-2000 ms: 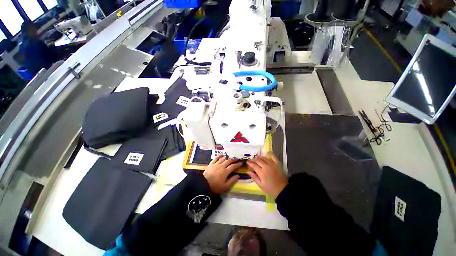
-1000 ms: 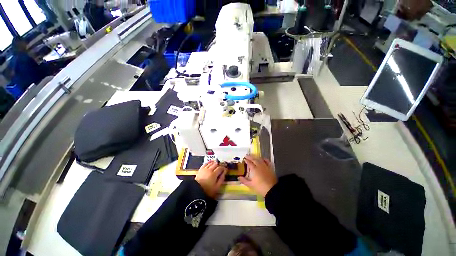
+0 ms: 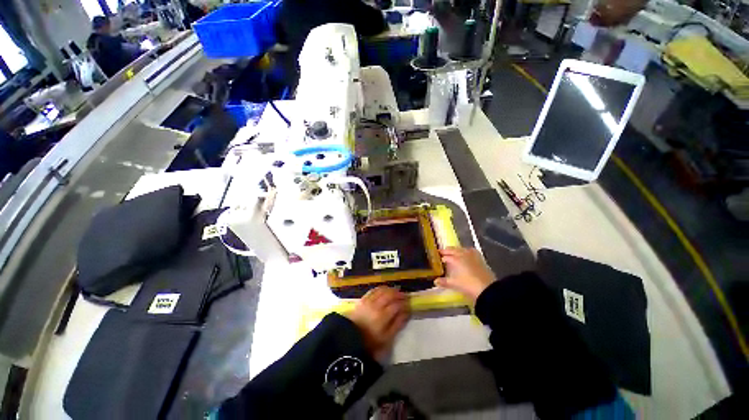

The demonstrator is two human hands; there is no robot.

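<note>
The amber clamp frame (image 3: 435, 246) lies to the right of the white machine head (image 3: 308, 221). Its window shows a dark fabric panel (image 3: 411, 238) with a white label (image 3: 384, 260) on it. Dark fabric also shows in front of the frame's front bar. My left hand (image 3: 382, 316) is at this front fabric edge, fingers bent and fingertips partly hidden. My right hand (image 3: 465, 272) touches the frame's front right corner, thumb below its fingers. Whether either hand pinches anything is unclear. Yellow tape (image 3: 448, 225) borders the white base sheet (image 3: 435, 336).
Left are a puffy dark pile (image 3: 135, 238), labelled dark pieces (image 3: 185, 283) and a plain dark panel (image 3: 127, 361). Right are a labelled panel (image 3: 604, 316), snips (image 3: 517, 198) and a screen (image 3: 585, 119). Thread cones (image 3: 429, 47) and a blue bin (image 3: 234, 29) stand behind.
The view has turned to the right. The clamp frame has shifted right, out from beneath the machine head, exposing the label. My left hand has come off the frame to the fabric's front edge.
</note>
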